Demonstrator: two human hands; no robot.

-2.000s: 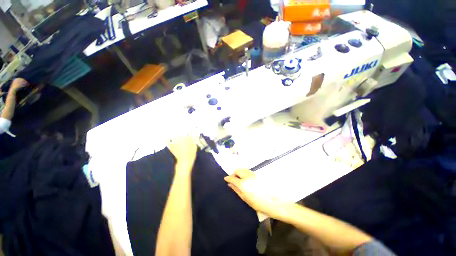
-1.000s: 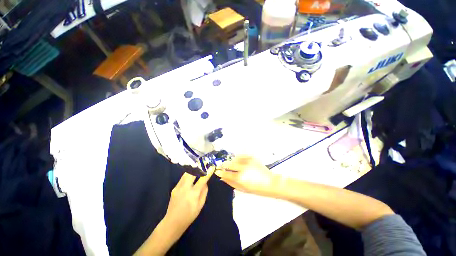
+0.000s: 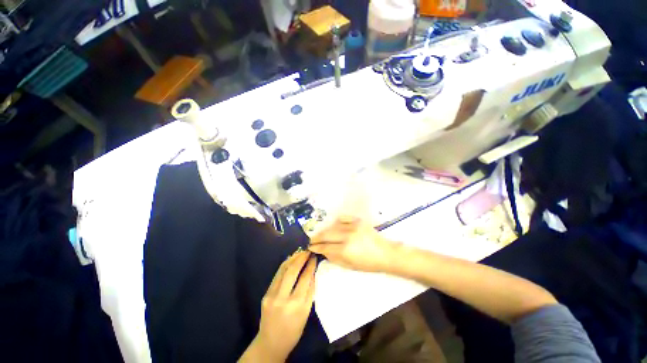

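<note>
A black garment piece (image 3: 206, 262) lies on the white table and runs under the left end of the cream-white JUKI sewing machine (image 3: 369, 113). The presser foot area (image 3: 301, 211) is just above the cloth's right edge. My left hand (image 3: 289, 301) lies on the cloth, fingertips at its edge just in front of the presser foot. My right hand (image 3: 353, 244) is beside it, with thumb and fingertips pinching the cloth edge. The fingertips of both hands nearly touch. The needle is too small to make out.
Pinkish-red thread snips (image 3: 434, 176) and a pale pink block (image 3: 479, 205) lie on the machine bed and table. A whitish bottle (image 3: 390, 28) and an orange box (image 3: 443, 7) stand behind the machine. Wooden stools (image 3: 170, 79) are beyond. Dark cloth (image 3: 560, 283) is heaped at the right.
Both hands first came together at the presser foot, then moved slightly towards me with the cloth edge. The cloth's right edge has shifted left, baring more table. The view has moved closer.
</note>
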